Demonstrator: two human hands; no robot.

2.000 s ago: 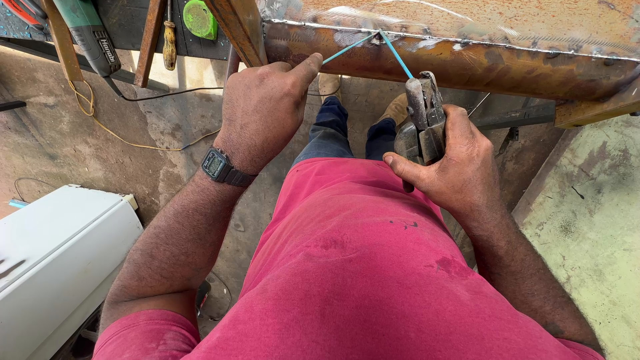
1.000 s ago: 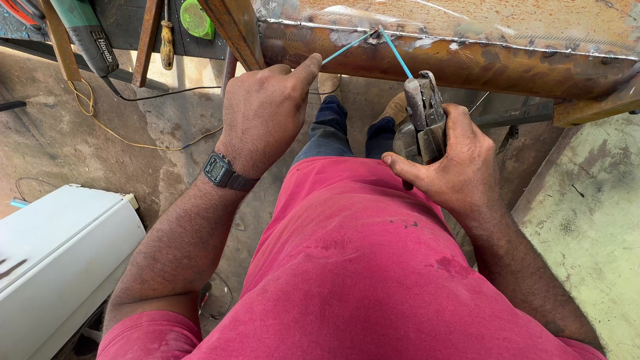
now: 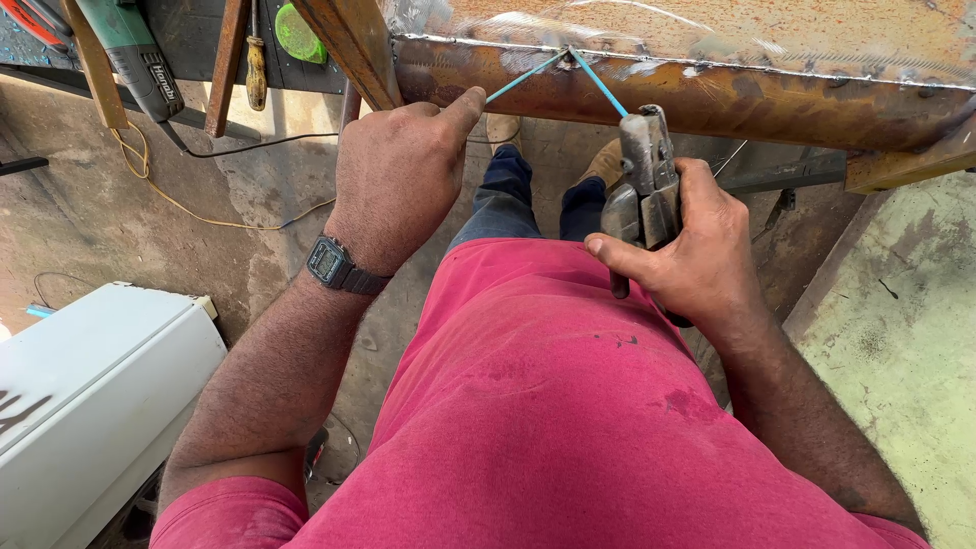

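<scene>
My left hand (image 3: 400, 171) is closed on a thin blue rod (image 3: 526, 78), which slants up to a small dark spot on the edge of a rusty steel tube (image 3: 656, 95). In my right hand (image 3: 698, 244) are worn metal locking pliers or a similar clamp (image 3: 646, 183); a second blue rod (image 3: 598, 82) runs from its jaws to the same spot. The two rods meet there in an upside-down V. Along the joint between the tube and a rusty steel plate (image 3: 823, 34) runs a whitish line.
A green angle grinder (image 3: 141, 65), a screwdriver (image 3: 256, 72) and a green tape measure (image 3: 300, 34) lie at the upper left, by rusty steel bars (image 3: 227, 69). Cables (image 3: 252, 226) cross the floor. A white metal cabinet (image 3: 99, 366) stands at lower left, a pale green sheet (image 3: 900, 305) at right.
</scene>
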